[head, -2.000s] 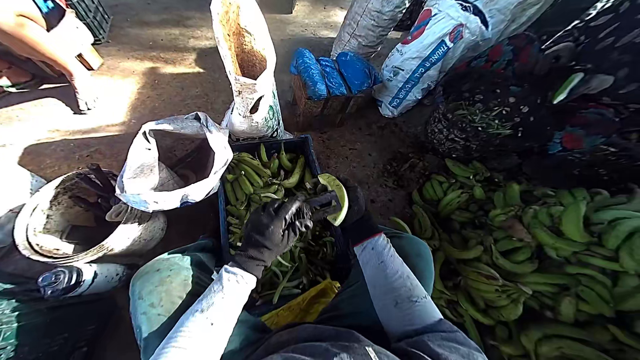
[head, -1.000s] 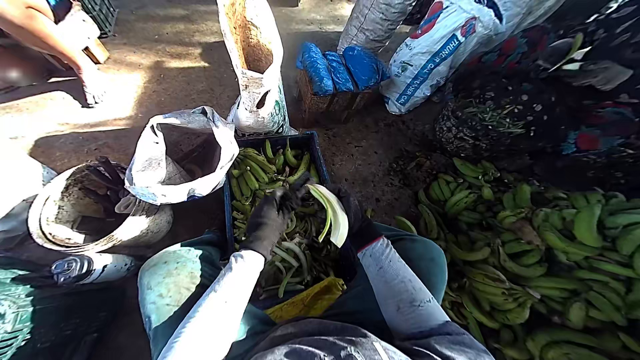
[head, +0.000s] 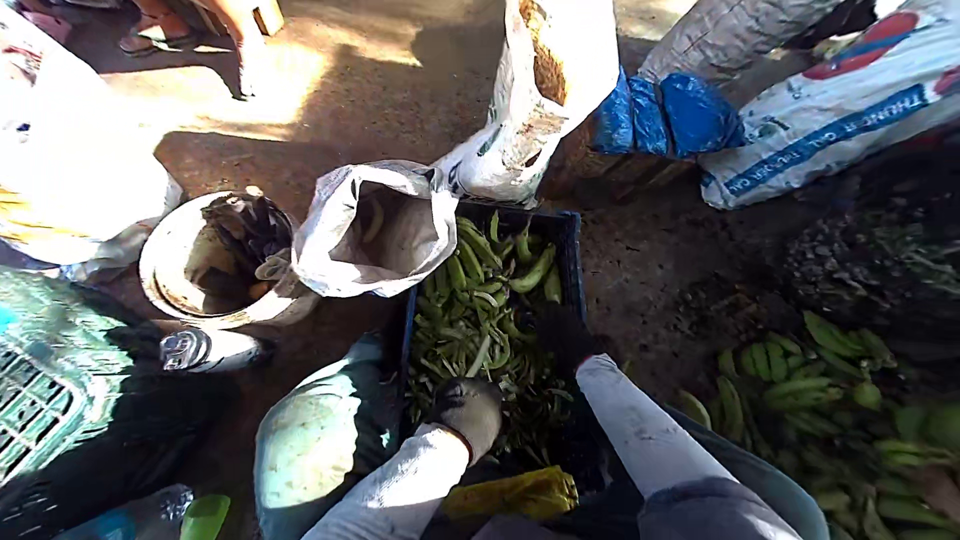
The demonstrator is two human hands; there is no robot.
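Between my knees stands a blue plastic crate (head: 575, 255) with green bananas or plantains (head: 469, 259) at its far end and peel strips (head: 450, 352) nearer me. My left hand (head: 469, 412), in a dark glove, is low over the peels; its fingers are hidden, and a pale strip (head: 480, 354) shows just beyond it. My right hand (head: 564, 337), in a black glove, is at the crate's right side, too dark to tell whether it holds anything. An open white woven sack (head: 322, 225) with something pale inside leans by the crate's left corner.
A dirty white bucket (head: 161, 262) and a can (head: 217, 351) stand left, near a green crate (head: 34, 405). A tall white sack (head: 517, 150) and blue plastic-wrapped bundles (head: 694, 112) are beyond. Green bananas or plantains (head: 795, 390) are heaped right. Another person's leg (head: 244, 45) is far left.
Both hands have come down into or over the crate. The pale, partly peeled fruit held up between them a second ago is no longer seen there. The view has shifted left.
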